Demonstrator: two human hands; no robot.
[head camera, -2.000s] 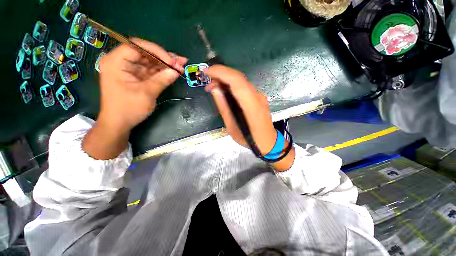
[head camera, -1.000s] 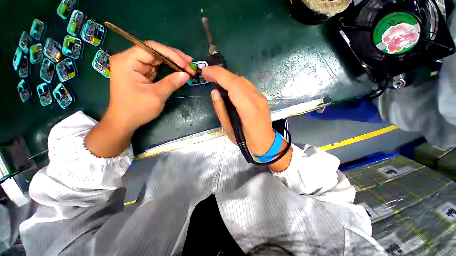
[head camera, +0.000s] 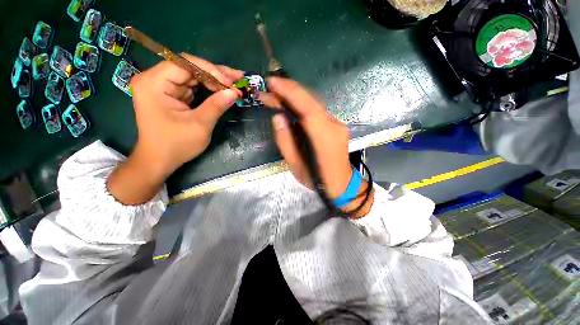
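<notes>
My left hand (head camera: 175, 114) grips brown-gold tweezers (head camera: 162, 51), with its fingertips at the left edge of a light-blue device unit (head camera: 255, 85). A green-yellow part (head camera: 241, 83) shows at the unit's left side. My right hand (head camera: 311, 130), with a blue wristband, holds a black soldering iron (head camera: 305, 141); its thin metal tip (head camera: 264, 39) points away, beyond the unit. The right fingertips are at the unit's right edge. The fingers partly hide the unit. A group of similar units (head camera: 62, 61) lies on the dark green mat at the left.
A round pot with rough tan filling (head camera: 416, 7) and a black fan with a green label (head camera: 507, 41) stand at the far right. Another person's sleeve (head camera: 518, 136) is at the right edge. The bench edge (head camera: 381, 136) runs in front of me; wrapped boxes (head camera: 509, 235) lie below right.
The iron's tip is now clearly visible beyond the unit, where it was blurred at first. The tweezers lie flatter. The grouped units have shifted slightly left in the view.
</notes>
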